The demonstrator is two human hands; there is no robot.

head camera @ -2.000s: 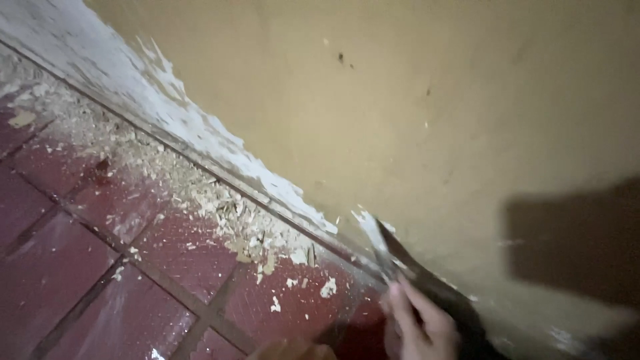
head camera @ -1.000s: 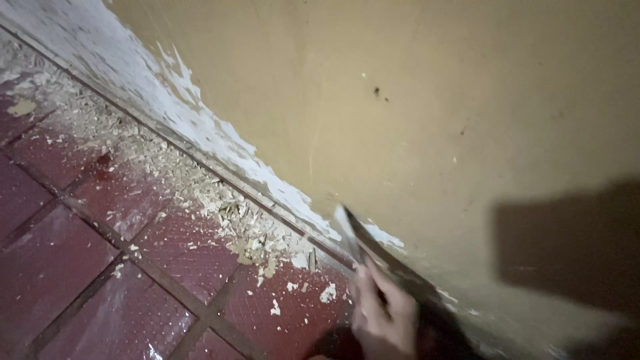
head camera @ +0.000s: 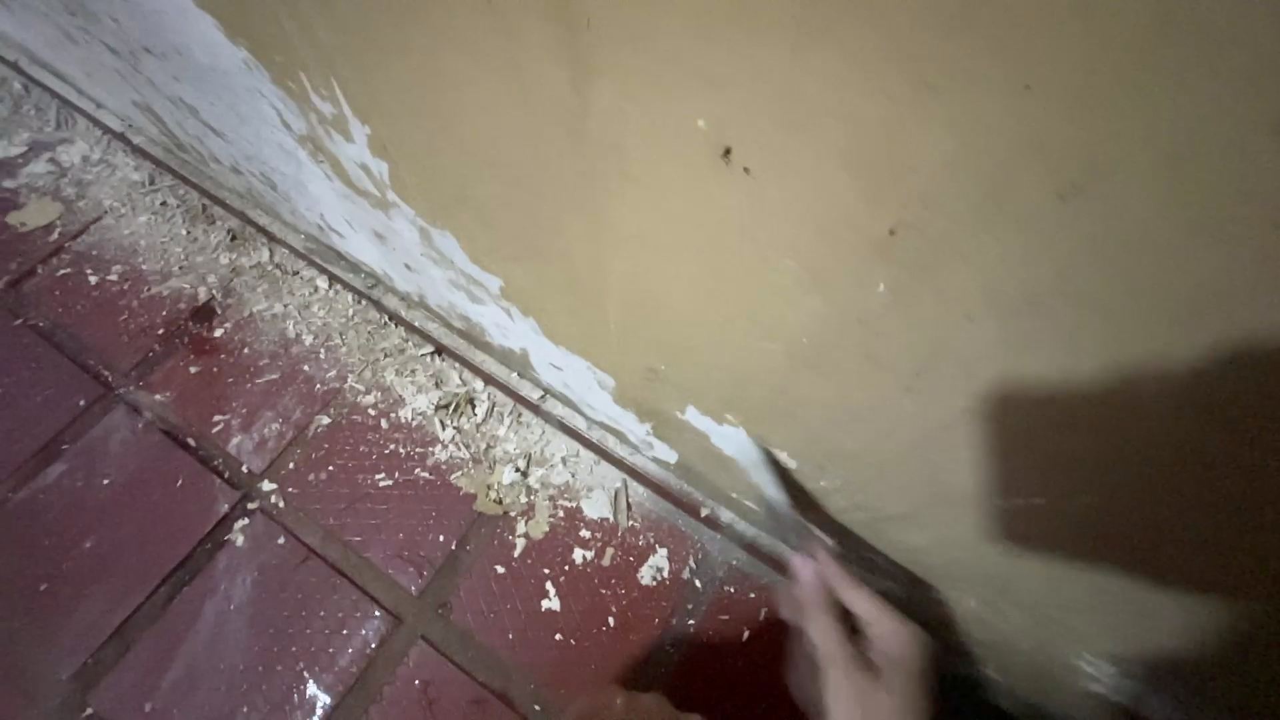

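Observation:
My right hand (head camera: 860, 640), blurred at the lower right, is closed around a scraper-like tool (head camera: 782, 500) with a flat, pale blade. The blade points up and left and lies against the foot of the yellowish painted wall (head camera: 800, 260), beside a small white scraped patch (head camera: 722, 432). Its edge is too blurred to make out. A sliver of my left hand (head camera: 635, 706) shows at the bottom edge; its fingers and anything in them are hidden. A longer band of exposed white plaster (head camera: 400, 240) runs up the wall base to the upper left.
Paint flakes and dust (head camera: 400, 370) lie along the joint between wall and floor. Red floor tiles (head camera: 250, 620) with wide grout lines fill the lower left, with loose chips on them. A dark shadow (head camera: 1130, 480) falls on the wall at right.
Since one second ago, my right hand and the tool have moved toward the lower right along the wall base. More of my left hand shows at the bottom edge than one second ago.

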